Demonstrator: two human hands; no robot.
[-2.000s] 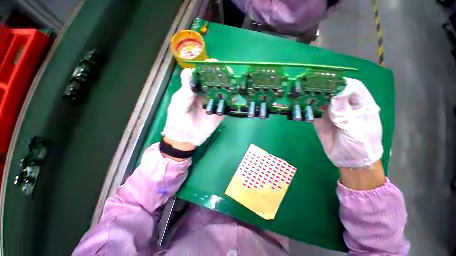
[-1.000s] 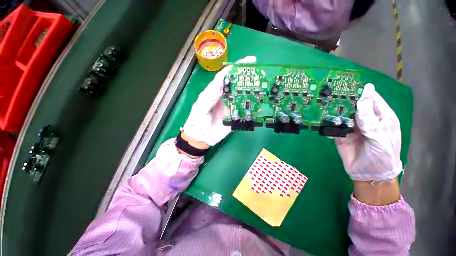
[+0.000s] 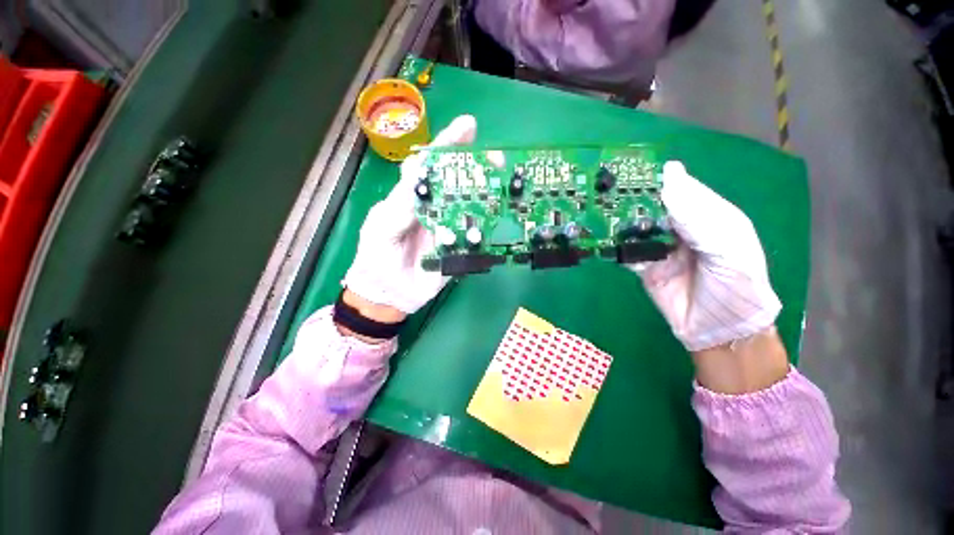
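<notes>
A green circuit board (image 3: 544,204) with three repeated sections is held up over the mat, its component face towards me. Three black connectors (image 3: 555,256) line its near edge, with small silvery-topped capacitors just behind them. My left hand (image 3: 403,235), in a white glove with a black wrist strap (image 3: 366,317), grips the board's left end. My right hand (image 3: 713,261), also in a white glove, grips its right end. Parts of the fingers are hidden behind the board. A label sheet (image 3: 542,386) with rows of small red marks lies on the mat below the board.
A green mat (image 3: 649,418) covers the bench. A yellow tub (image 3: 394,119) with small bits inside stands at its far left corner. A dark green conveyor (image 3: 209,240) carries spaced boards on the left, with red bins (image 3: 47,172) beyond. Another person's pink sleeve (image 3: 575,37) is at the top.
The board was seen nearly edge-on two seconds ago; it has tilted so its component face shows. Both hands still hold its ends. The view has shifted slightly, and boards on the conveyor have moved.
</notes>
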